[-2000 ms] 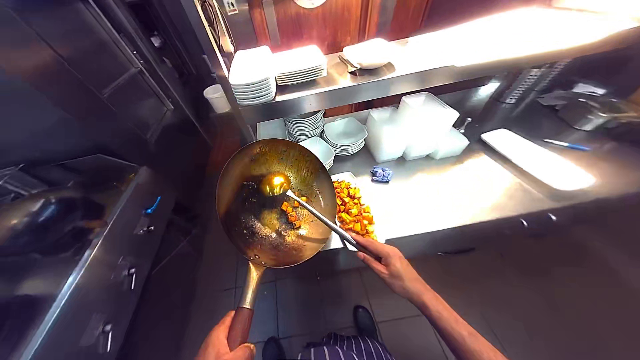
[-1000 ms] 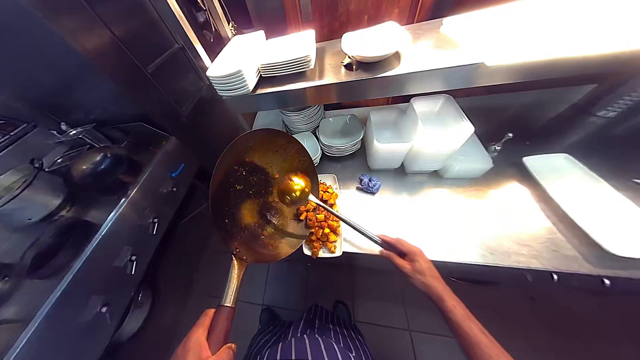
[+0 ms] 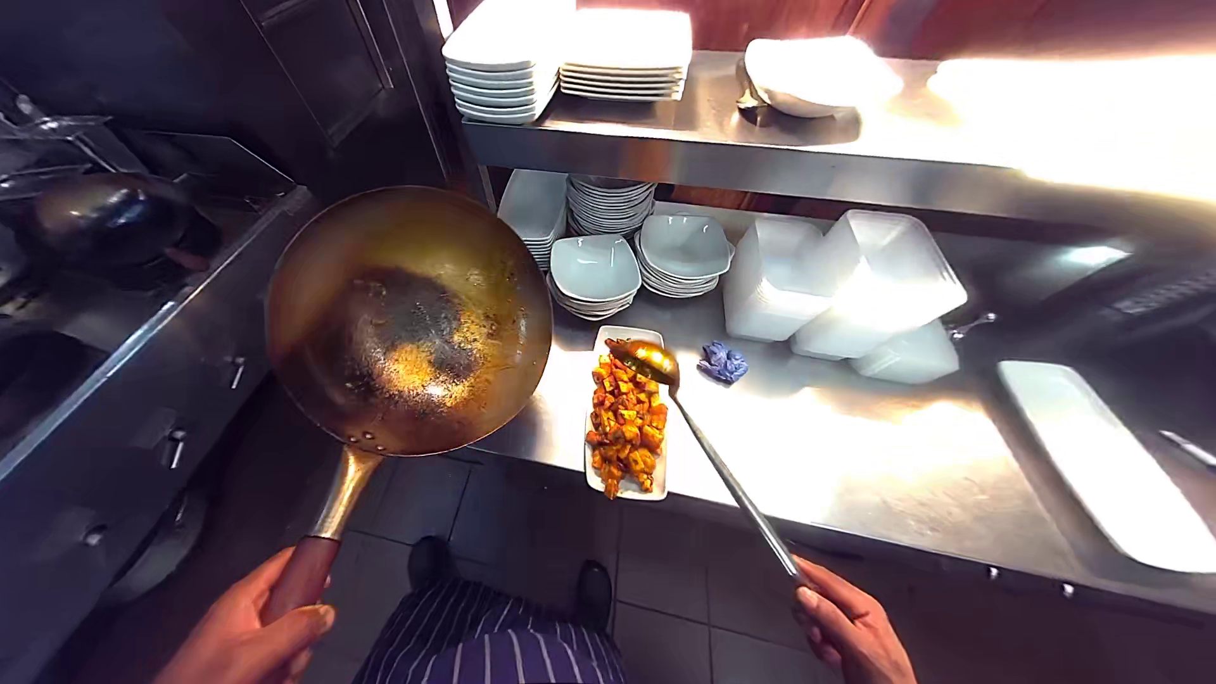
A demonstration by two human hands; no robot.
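Note:
My left hand (image 3: 256, 622) grips the wooden handle of a wok (image 3: 418, 323), which is held up left of the counter's front edge. Only sauce residue and scorched patches show inside the wok. In my right hand (image 3: 845, 617) is the long metal handle of a ladle (image 3: 646, 359). The ladle's bowl rests on or just above the far end of a heap of orange-brown diced food (image 3: 627, 427). That heap lies along a narrow white rectangular dish (image 3: 655, 491) at the front edge of the steel counter.
A crumpled blue cloth or wad (image 3: 723, 363) lies right of the dish. Behind it stand white bowls (image 3: 596, 269) and translucent plastic tubs (image 3: 874, 275). A long white platter (image 3: 1102, 456) lies at the right. Square plates (image 3: 622, 52) sit on the upper shelf (image 3: 703, 152). A stove (image 3: 142, 351) is at the left.
The wok has moved left, away from the dish, and the food bits seen in it two seconds ago are gone. The ladle has left the wok and is now at the food on the dish.

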